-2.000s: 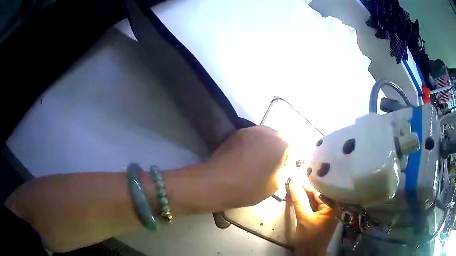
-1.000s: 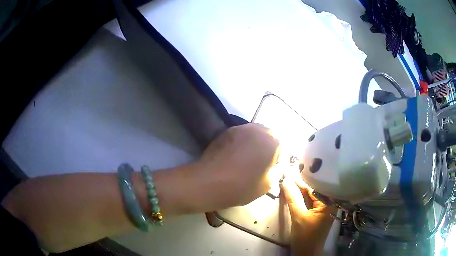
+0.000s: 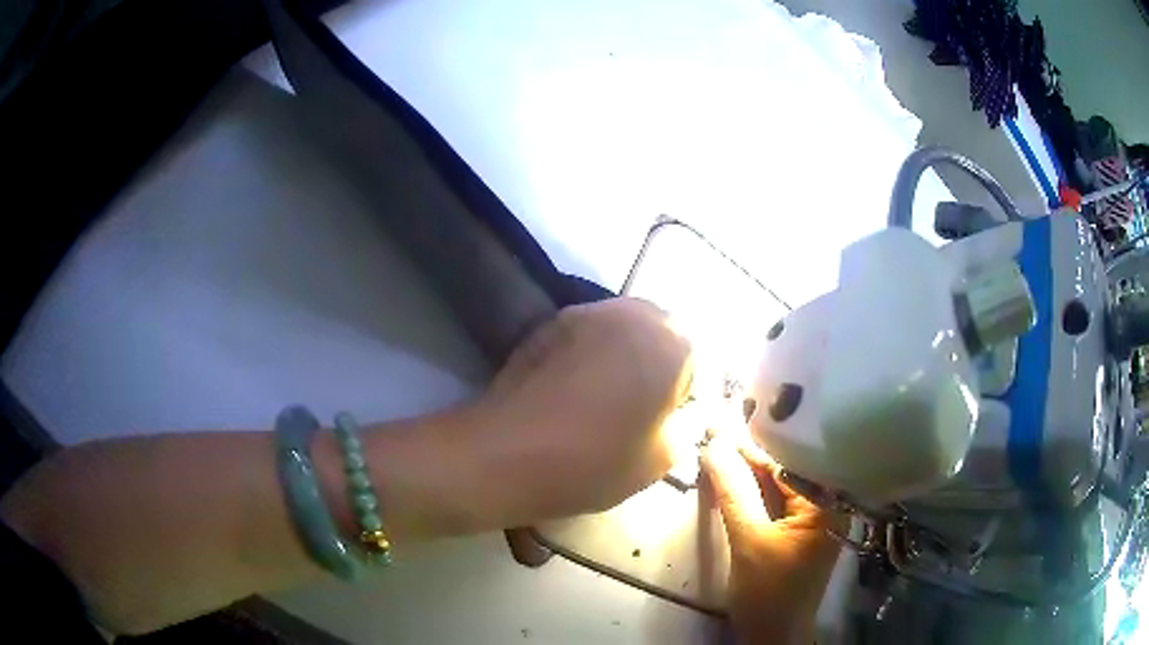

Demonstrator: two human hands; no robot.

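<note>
A long dark fabric strip (image 3: 428, 189), greyer on one side, runs from the upper left down to my left hand (image 3: 592, 397). My left hand is closed over its lower end, left of the needle area; its fingertips are lost in glare. My right hand (image 3: 769, 542) reaches up from the bottom, its thumb and finger close together at the needle area; glare hides whether they pinch anything. The white sewing machine head (image 3: 882, 378) with a blue stripe stands right of my hands. The presser foot and needle are washed out by glare.
The bed plate (image 3: 630, 536) lies outlined in the white tabletop (image 3: 227, 277) under my hands. Dark fabric (image 3: 114, 114) fills the upper left. A ruffled dark purple bunch (image 3: 989, 63) lies beyond the table at the upper right. A bent metal loop (image 3: 945, 158) stands on the machine head.
The whole view has shifted slightly, so hands, strip and plate sit a little further left and up. My hands keep nearly the same pose beside the needle area.
</note>
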